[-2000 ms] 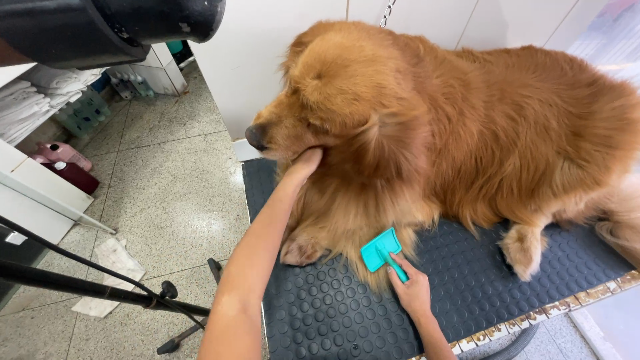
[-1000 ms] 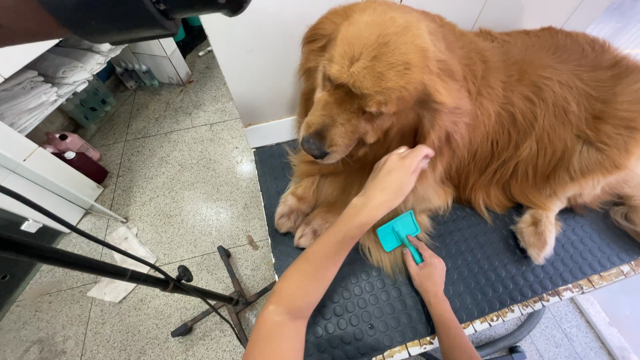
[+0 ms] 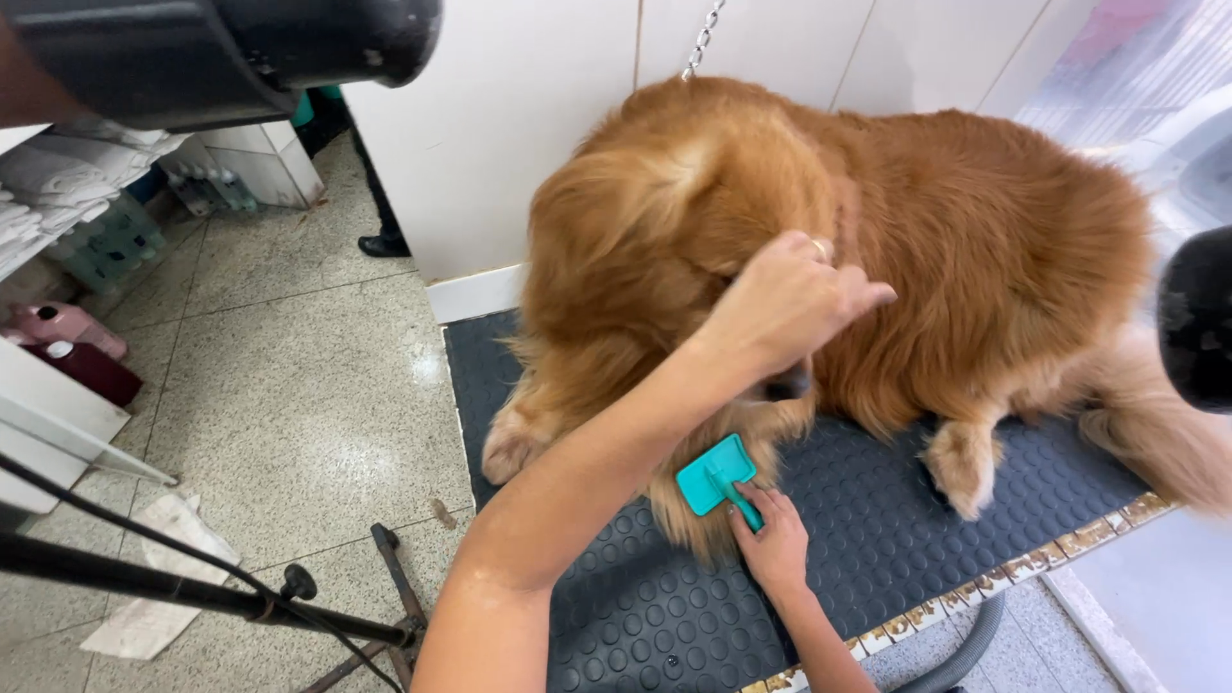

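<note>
A long-haired golden-red dog [image 3: 962,250] lies on a grooming table topped with a black studded rubber mat [image 3: 635,616]. Its head is turned, with the nose [image 3: 789,383] showing just below my left hand [image 3: 794,298]. That hand is raised over the dog's face, fingers curled; whether it grips any fur cannot be told. My right hand [image 3: 775,544] holds the handle of a turquoise slicker brush [image 3: 714,476], whose head rests against the long fur of a front leg, back facing up. The brush's pins are hidden.
A metal chain [image 3: 705,38] hangs behind the dog against the white wall. Black dryer-like nozzles [image 3: 337,38] reach in at upper left and right. A black stand [image 3: 192,587] stands at lower left. Shelves hold folded towels [image 3: 58,173] and bottles. A person's shoe [image 3: 385,245] shows behind the wall.
The dog has turned its head, which faced left in the earlier frames. My left hand has gone from under its jaw up to over its face. My right hand still holds the brush.
</note>
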